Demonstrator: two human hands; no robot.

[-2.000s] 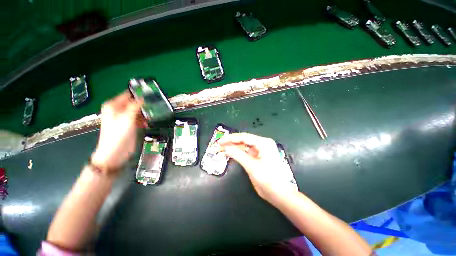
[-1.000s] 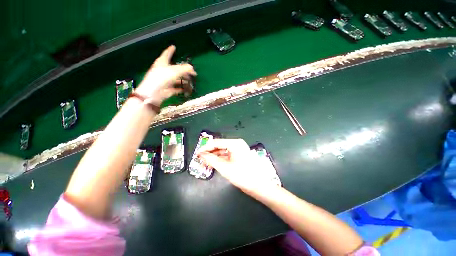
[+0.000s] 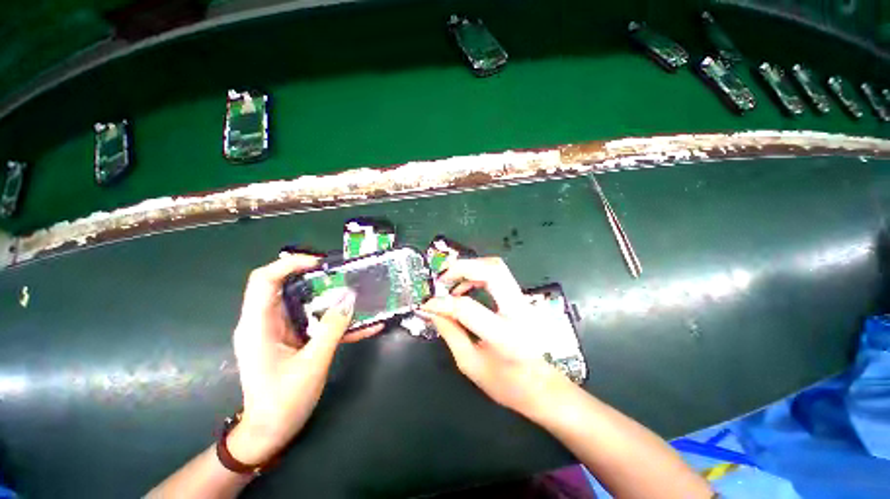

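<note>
My left hand (image 3: 283,341) holds a half-assembled phone unit (image 3: 376,289) sideways above the bench, its thumb on the face with green board and a dark middle. My right hand (image 3: 488,326) has its fingertips at the unit's right end; whether they pinch a small part cannot be told. Waiting units lie behind and below: one (image 3: 369,238) partly hidden by the held unit, one (image 3: 444,255) mostly covered by my right hand, and one (image 3: 563,336) beside my right hand, partly hidden by it.
Tweezers (image 3: 618,230) lie on the glossy dark green bench (image 3: 742,234). A worn strip with peeling whitish tape (image 3: 468,172) separates the bench from the green conveyor belt (image 3: 546,107), which carries several spaced handsets. Blue clothing of a person (image 3: 829,409) shows at the lower right.
My left hand has come back from the belt to the bench and now holds a phone unit. My right hand has moved from the waiting unit to the held unit's end.
</note>
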